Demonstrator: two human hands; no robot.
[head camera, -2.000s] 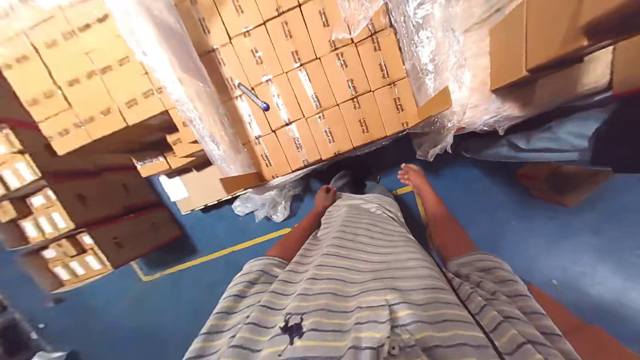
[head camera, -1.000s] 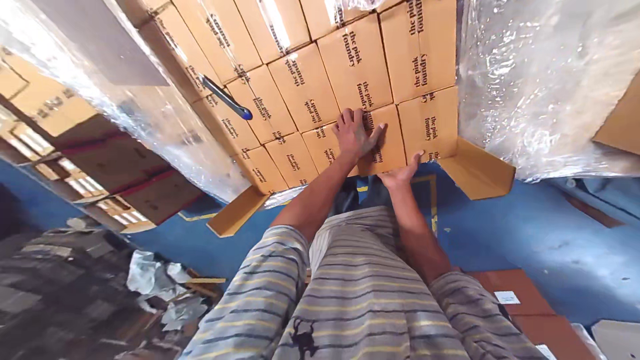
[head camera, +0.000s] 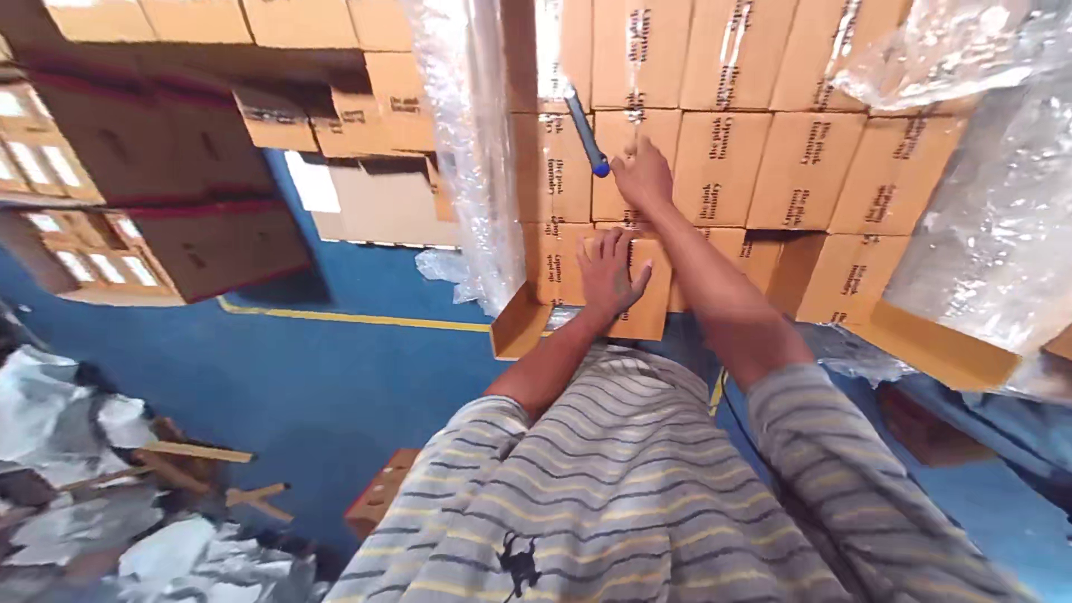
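Small brown cardboard boxes (head camera: 804, 163) bearing print stand packed in rows inside a large open carton (head camera: 938, 347). My left hand (head camera: 610, 276) lies spread, fingers apart, on a box (head camera: 643, 311) in the row nearest me; that box sticks out a little towards me. My right hand (head camera: 643, 174) is farther forward, at a box in the second row, its fingers partly bent; whether it grips anything cannot be told. Just left of it, a blue-and-grey pen-like tool (head camera: 588, 134) lies on the boxes. A dark gap (head camera: 766, 251) shows in the near row, right of my right forearm.
Clear plastic wrap (head camera: 473, 151) hangs along the carton's left side, with more wrap (head camera: 997, 201) at the right. Stacked cartons (head camera: 201, 167) stand at the left. Crumpled sheeting (head camera: 176, 544) and wood pieces (head camera: 197, 452) lie on the blue floor (head camera: 335, 377), which has a yellow line (head camera: 360, 318).
Both hands were low by my body two seconds ago and are now on the boxes. Since one second ago, my right hand has moved forward from the near edge. A gap now shows in the near row.
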